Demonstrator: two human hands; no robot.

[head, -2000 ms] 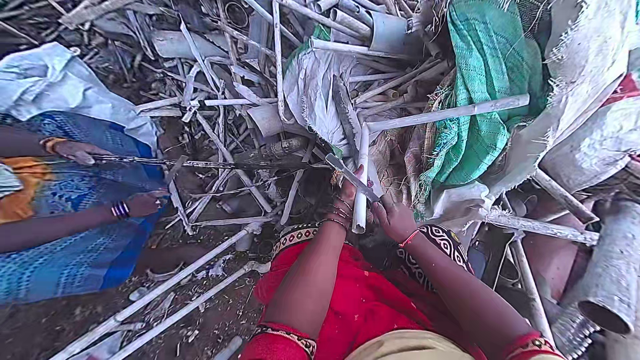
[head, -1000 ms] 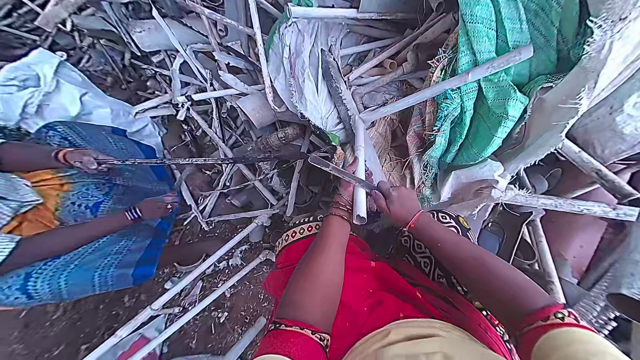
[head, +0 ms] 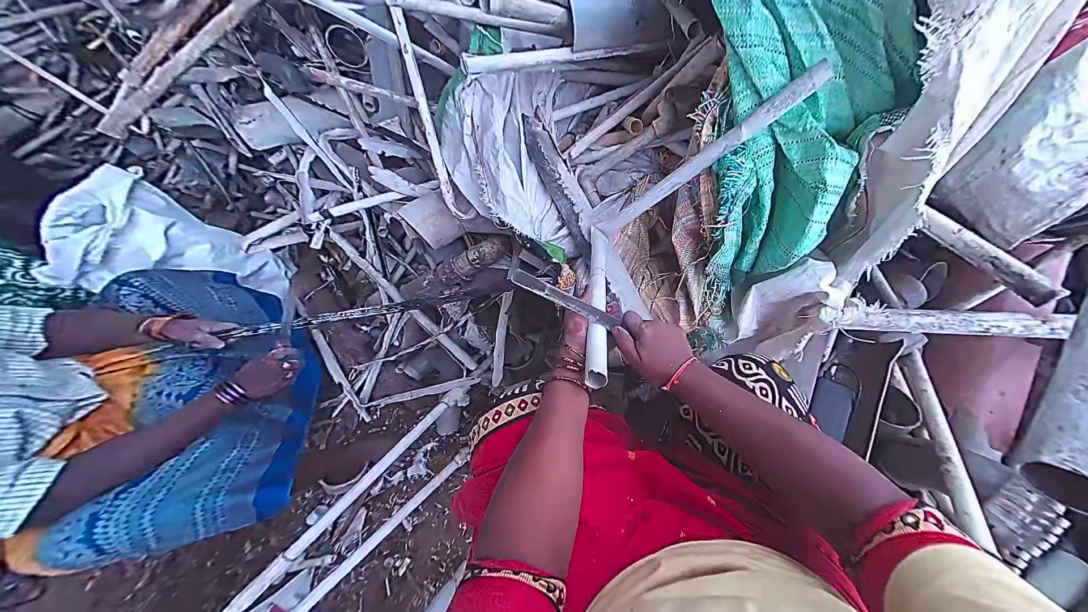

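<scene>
My left hand point(head: 576, 333) is closed around a white plastic pipe point(head: 597, 297), whose open end points down toward my lap. In my right hand point(head: 654, 342) is one end of a flat metal blade point(head: 561, 297), which lies across the pipe and my left fingers; its handle is hidden by the hand. Above the pipe, a longer grey-white pipe point(head: 731, 140) slants up to the right. A flat weathered strip point(head: 557, 183) runs down from the upper left behind the held pipe.
At the left, a co-worker's hands point(head: 270, 372) hold a long dark strip point(head: 340, 314). Broken pipes point(head: 382, 280) pile up ahead. A green woven sack point(head: 790, 170) and a white sack point(head: 501, 144) lie ahead; a wide grey pipe point(head: 1058, 425) is at the right. Two long thin pipes point(head: 357, 497) cross the ground.
Both my hands stay at the white pipe, with the blade still across it. The blade's angle has shifted slightly. The co-worker's hands remain on the dark strip.
</scene>
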